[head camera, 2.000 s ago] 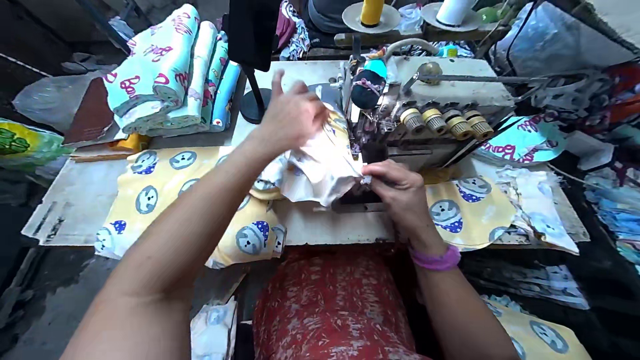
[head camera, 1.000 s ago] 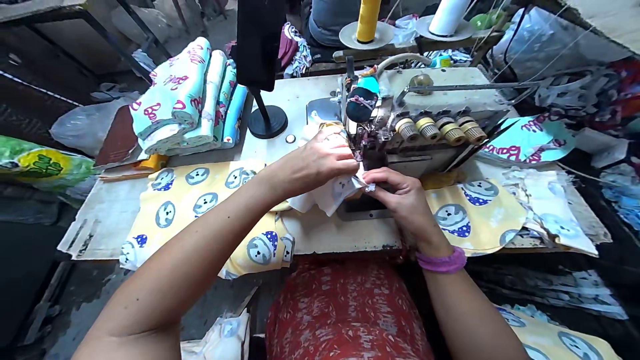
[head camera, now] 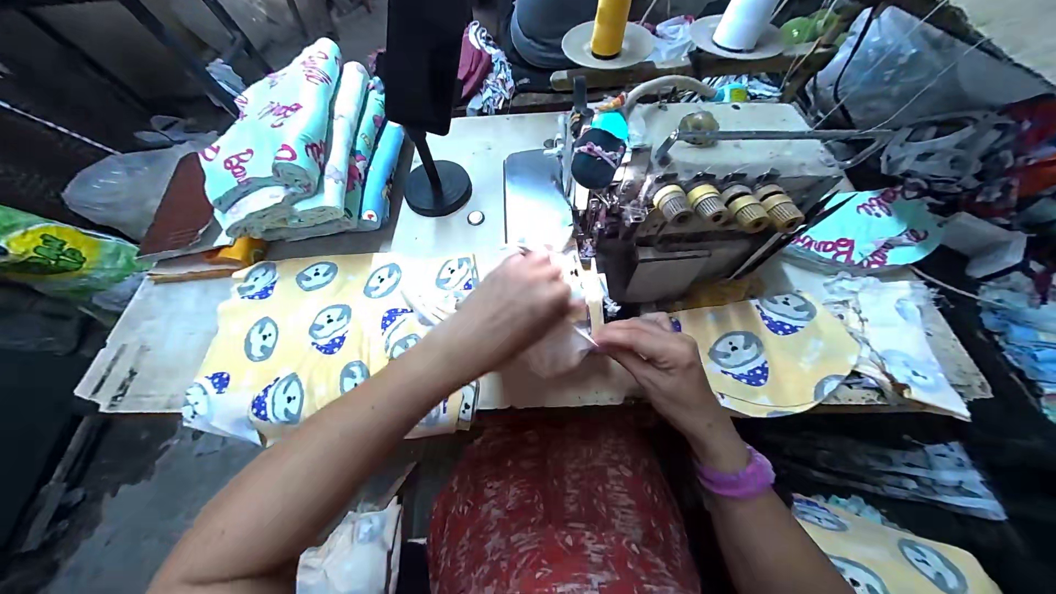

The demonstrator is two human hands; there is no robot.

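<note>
An overlock sewing machine [head camera: 701, 190] stands right of the middle. Just left of its needle area, my left hand [head camera: 528, 289] is closed on a pale fabric piece [head camera: 557, 351]. Lower and to the right, my right hand [head camera: 660, 355] pinches the edge of the same piece between thumb and fingers, in front of the machine. A yellow printed fabric [head camera: 309, 346] lies flat to the left, partly under my left forearm. Another yellow printed piece [head camera: 771, 355] lies right of my right hand. The fingertips of my left hand are partly hidden.
Rolled printed fabrics [head camera: 280, 140] are stacked at the back left, beside a black stand [head camera: 437, 188]. Thread cones, one yellow [head camera: 610, 29] and one white [head camera: 745, 25], stand behind the machine. A mint printed piece [head camera: 874, 231] and white scraps [head camera: 899, 330] lie at the right.
Two seconds ago my left hand was raised with its fingers apart; it has come down onto the pale fabric. My right hand keeps its pinch near the machine.
</note>
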